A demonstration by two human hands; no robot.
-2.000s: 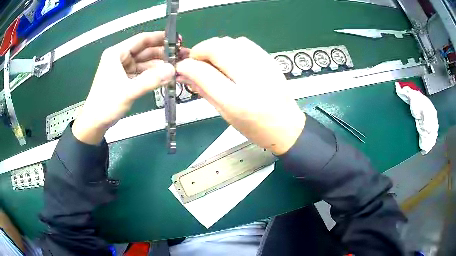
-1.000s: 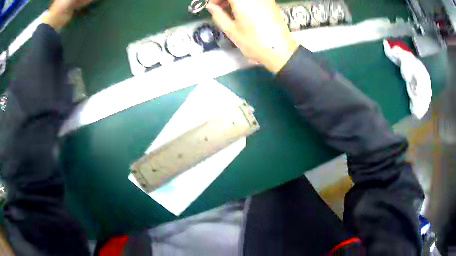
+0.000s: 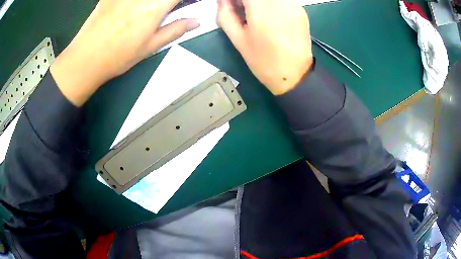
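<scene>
My left hand (image 3: 119, 43) and my right hand (image 3: 268, 40) are at the top, both cut off by the frame's edge. My left thumb points right over a white strip (image 3: 204, 17). My right fingers are bent beside it. What either hand holds cannot be seen. The grey-brown cover plate (image 3: 162, 136), with a recessed centre and a row of small holes, lies slanted on the white paper sheet (image 3: 194, 152), nearer to me than both hands. No round parts show.
A perforated plate (image 3: 22, 83) lies at the far left, beyond my left forearm. Dark tweezers (image 3: 337, 55) lie right of my right hand. A white cloth or glove with a red edge (image 3: 432, 55) is at the far right, near a metal fitting (image 3: 447, 12). A blue item (image 3: 412, 184) is at the lower right.
The view has tilted down, so the disc-filled trays have left it. My left hand has come back from the far left towards my right hand. The ring-like part at my right fingertips no longer shows.
</scene>
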